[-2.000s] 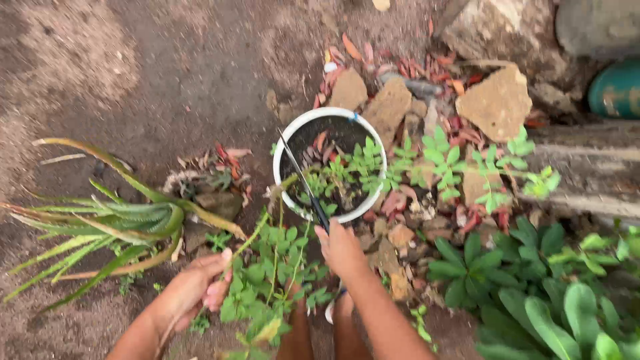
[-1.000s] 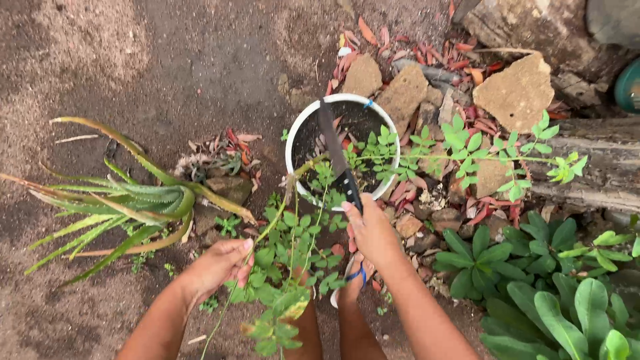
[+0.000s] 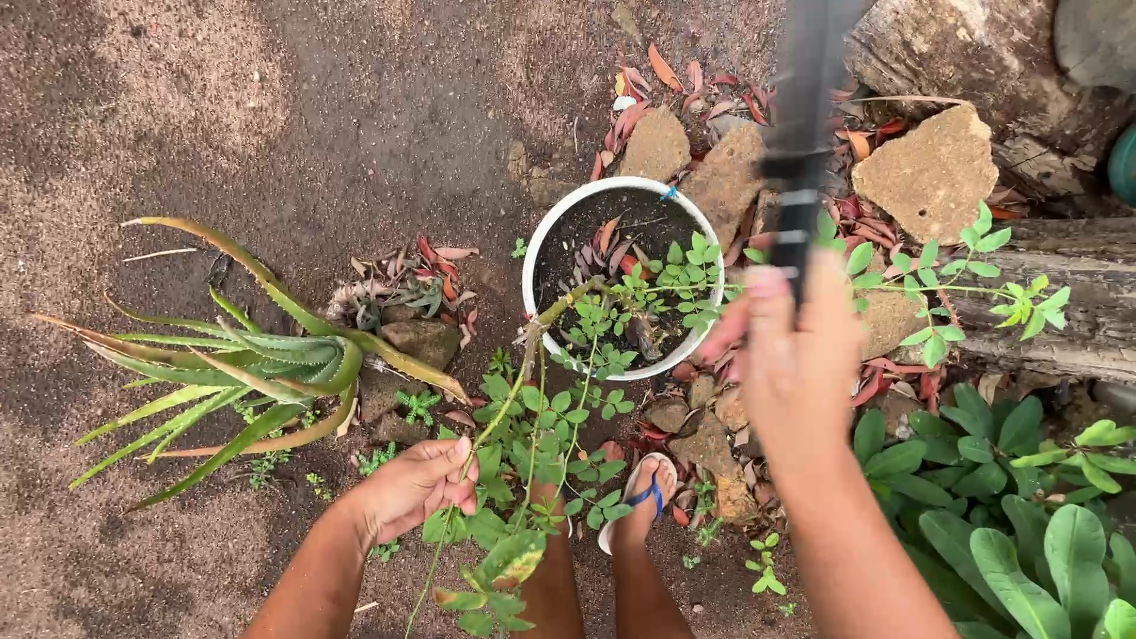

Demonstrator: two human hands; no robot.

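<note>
My left hand [image 3: 417,488] pinches a thin green stem [image 3: 503,410] of a leafy plant, below and left of a round white pot [image 3: 534,257]. That stem joins a thicker, bent stem over the pot's rim, and more leafy shoots hang beside it. My right hand [image 3: 794,346] is closed on the black handle of a knife [image 3: 803,115], right of the pot. The blade is blurred and points to the top edge of the view. Dark soil and dry leaves lie in the pot, and one long shoot reaches right, passing behind my right hand.
An aloe plant [image 3: 293,364] spreads on the ground at left. Stones [image 3: 932,173] and fallen red leaves surround the pot's right side. A weathered log [image 3: 1065,293] lies at right, above broad-leaved plants [image 3: 1021,541]. My foot in a flip-flop [image 3: 652,493] is just below the pot.
My right hand has lifted the knife away from the stem at the pot, toward the right. My left hand still holds the thin stem.
</note>
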